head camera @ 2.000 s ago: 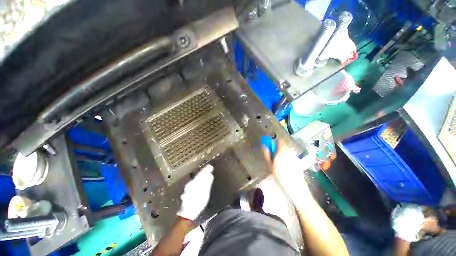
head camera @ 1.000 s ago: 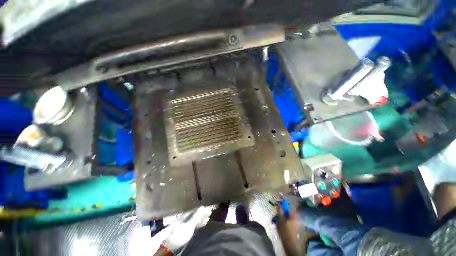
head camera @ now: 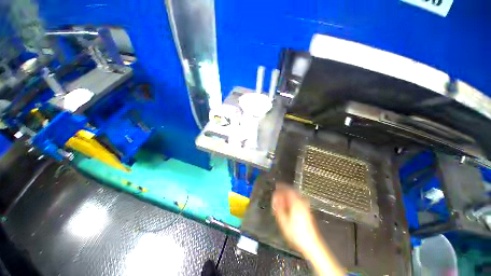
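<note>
The cavity plate (head camera: 338, 180) lies on the dark metal press bed (head camera: 377, 245) at the right, with two grids of small pits showing. My right hand (head camera: 290, 210) is bare and blurred. It is over the left part of the bed, just beside the plate's lower left corner, with the forearm coming from the bottom edge. Blur hides whether its fingers hold anything. My left hand is not in view.
The raised dark upper press part (head camera: 393, 97) hangs behind the plate. A side shelf (head camera: 237, 153) at the left holds white bowls (head camera: 254, 103) and metal pillars. A white bucket (head camera: 437, 256) stands at the lower right. Another machine (head camera: 102, 81) stands far left.
The view has swung left, so the bed now shows at the right. My right hand has come from the front edge to over the bed's left part. The gloved left hand has left the picture.
</note>
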